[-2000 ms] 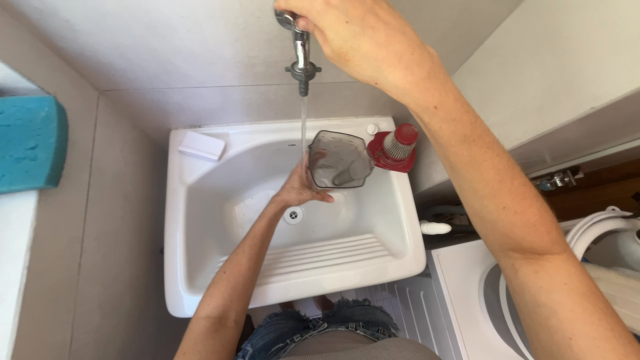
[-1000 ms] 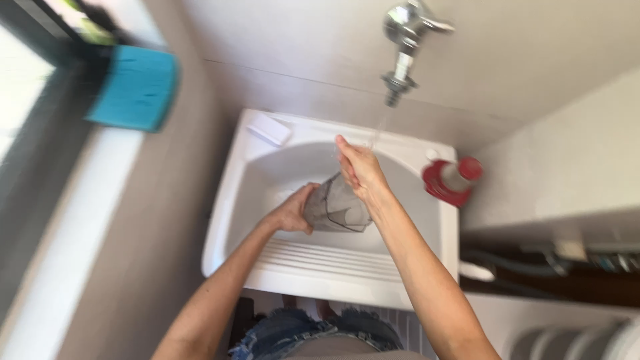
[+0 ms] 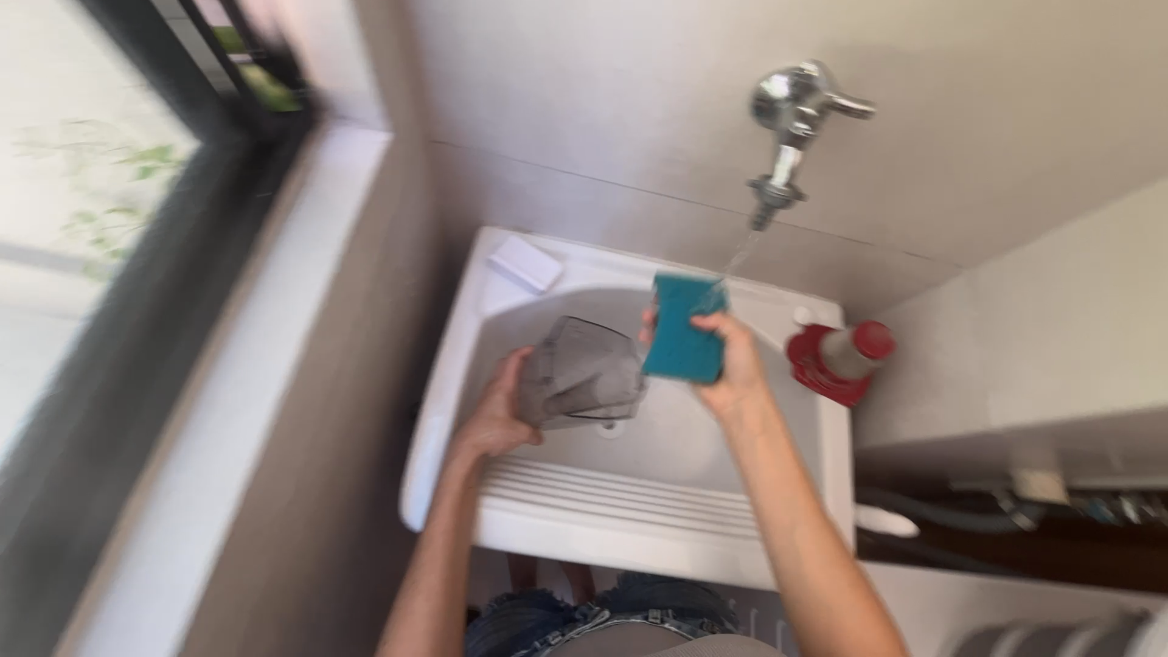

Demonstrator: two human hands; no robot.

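My left hand point(image 3: 500, 406) grips a clear smoky plastic container point(image 3: 589, 370) from its left side, tilted over the basin of the white laundry sink point(image 3: 620, 538). In my right hand point(image 3: 730, 360) is a teal sponge point(image 3: 686, 328), held just right of the container and below the metal tap point(image 3: 792, 137). A thin stream of water falls from the tap onto the sponge. On the sink's right rim rests a red part with a grey filter point(image 3: 838, 360).
A white bar of soap point(image 3: 526, 263) lies on the sink's back left corner. The ribbed washboard slope point(image 3: 620, 502) runs along the front. To the left are a window sill point(image 3: 237, 383) and dark window frame point(image 3: 182, 265). Grey hoses point(image 3: 940, 511) pass at the right.
My right hand, bare at the container one second ago, now holds the teal sponge, which earlier lay on the sill. The water stream looks thinner than two seconds ago. The view has swung left.
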